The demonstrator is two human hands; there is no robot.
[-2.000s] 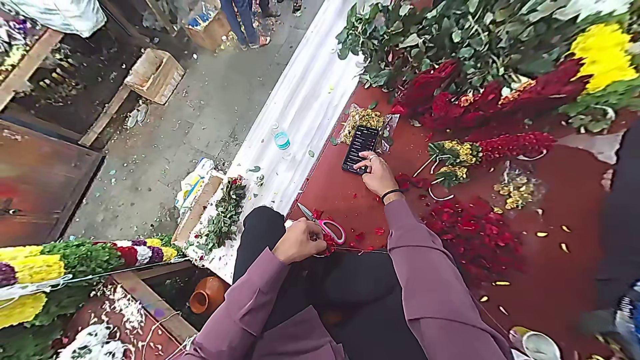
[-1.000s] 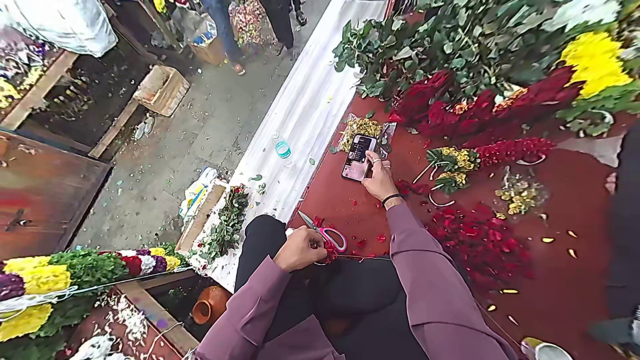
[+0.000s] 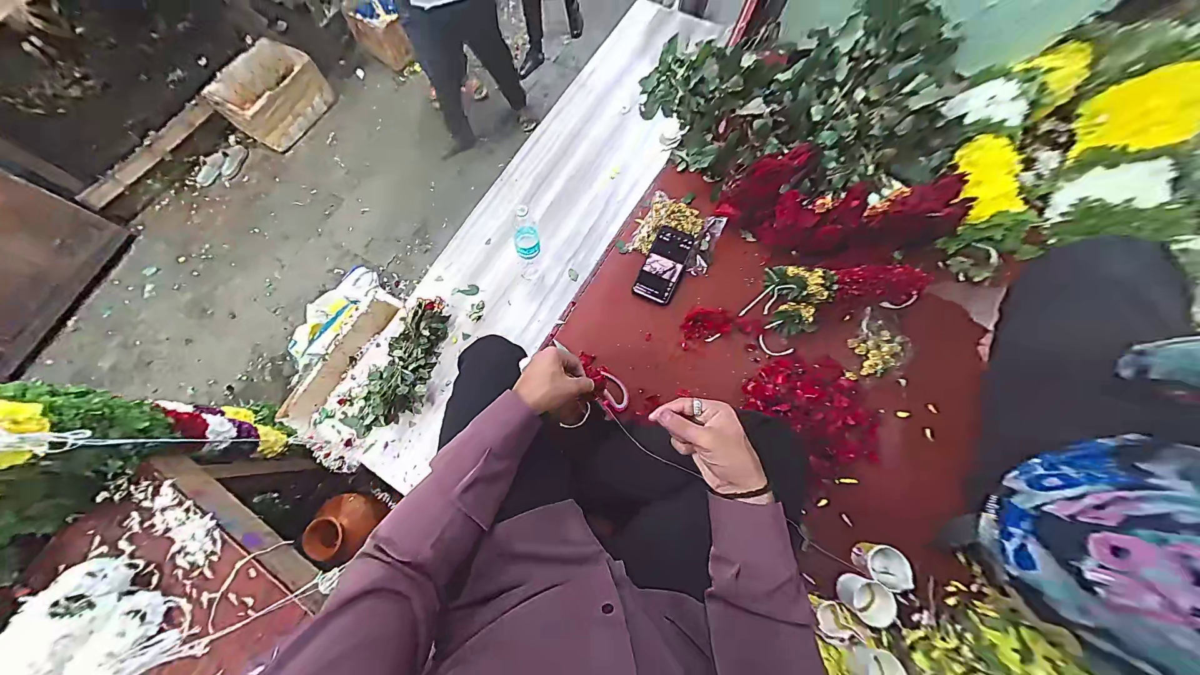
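My left hand is closed over my lap, pinching something small and red, perhaps flower petals on a thread. Scissors with pink and white handles lie just beside it. My right hand, with a ring and a dark wristband, has thumb and fingertips together; what lies between them is too small to tell. A thin thread runs between the two hands. The phone lies screen up on the red surface, against a small bag of yellow flowers. Red petals are heaped right of my right hand.
A water bottle stands on the white cloth. Leafy stems and dark red flowers lie at the back. Paper cups are at lower right, near a seated person. A clay pot sits lower left. A person's legs show beyond.
My right hand has let go of the phone, which now lies on the red surface, and has come back toward my lap near my left hand. The person in the walkway has moved.
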